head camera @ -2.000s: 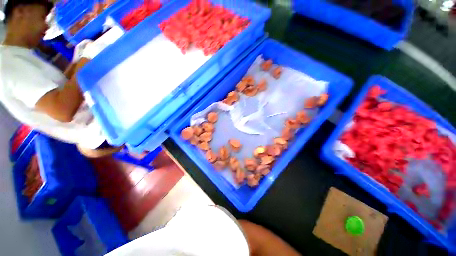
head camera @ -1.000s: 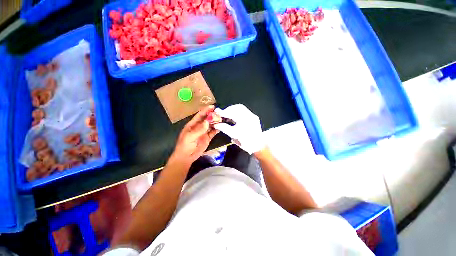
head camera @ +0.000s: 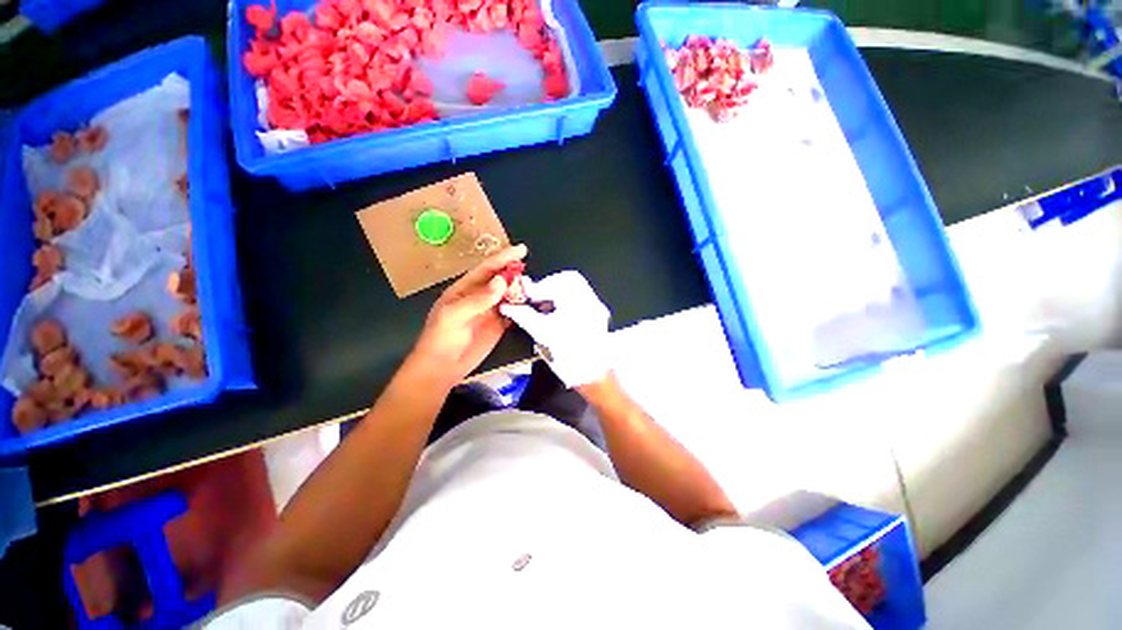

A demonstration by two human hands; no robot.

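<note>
My bare left hand (head camera: 463, 320) holds a small red and pale piece (head camera: 513, 286) at its fingertips, near the bench's front edge. My right hand (head camera: 566, 322), in a white glove, touches the same piece and has a small dark-ended item (head camera: 540, 305) between its fingers; what it is cannot be told. A cardboard pad (head camera: 406, 252) lies just beyond my left hand. On it are a bright green cap (head camera: 434, 227) and a small pale ring-like spot (head camera: 487, 244).
A blue bin (head camera: 228, 308) of tan parts (head camera: 52, 357) stands at left. A blue bin (head camera: 425, 145) of red parts (head camera: 357, 62) is at the back. The right blue bin (head camera: 738, 286) has joined pieces (head camera: 716, 76) at its far end. A blue stool (head camera: 135, 554) is below left.
Two seconds ago the view faced left, with another person and no hands visible. Since one second ago the view has shifted slightly; both hands stay together at the small piece.
</note>
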